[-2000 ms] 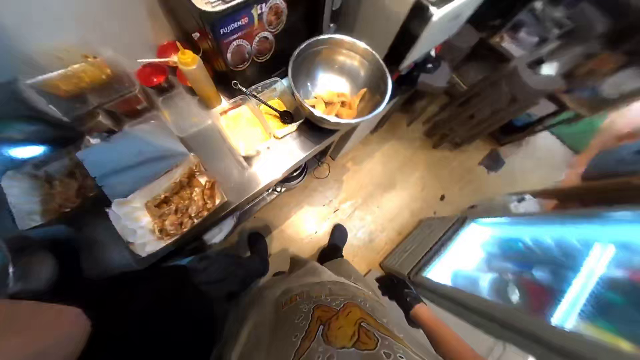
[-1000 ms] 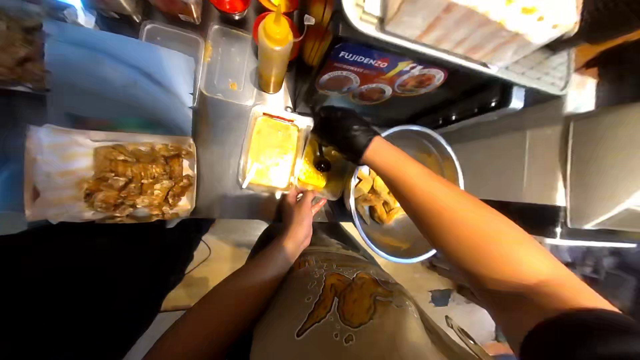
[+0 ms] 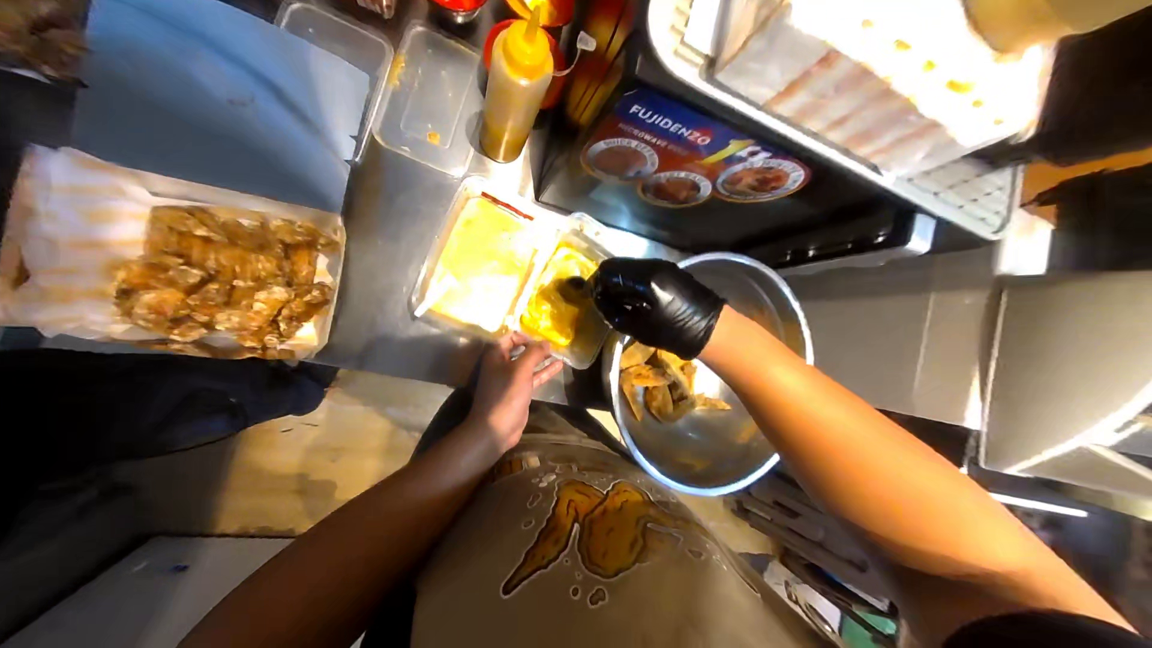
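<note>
My right hand (image 3: 655, 304), in a black glove, is closed over the right edge of a clear plastic tub of yellow sauce (image 3: 551, 301). In the sauce rests the dark head of a ladle (image 3: 572, 290); its handle runs to the glove, which hides the grip. Bare, my left hand (image 3: 517, 382) touches the near edge of the tubs with fingers apart. Left of the sauce lies a second tub with pale yellow contents (image 3: 479, 261). A steel mixing bowl (image 3: 705, 486) with fried chicken pieces (image 3: 666, 382) stands below and right of my glove.
A paper-lined box (image 3: 67, 243) of glazed chicken wings is at left, beside a blue lid or sheet (image 3: 216, 99). Behind the tubs are a yellow-capped squeeze bottle (image 3: 516, 94) and a plastic container (image 3: 427, 103). A black microwave oven (image 3: 711, 216) carries a white rack (image 3: 846, 153).
Two seconds ago the ladle lay across the tubs and my gloved hand was low, away from the counter. Both hands have since come to the tubs, and the view has moved closer.
</note>
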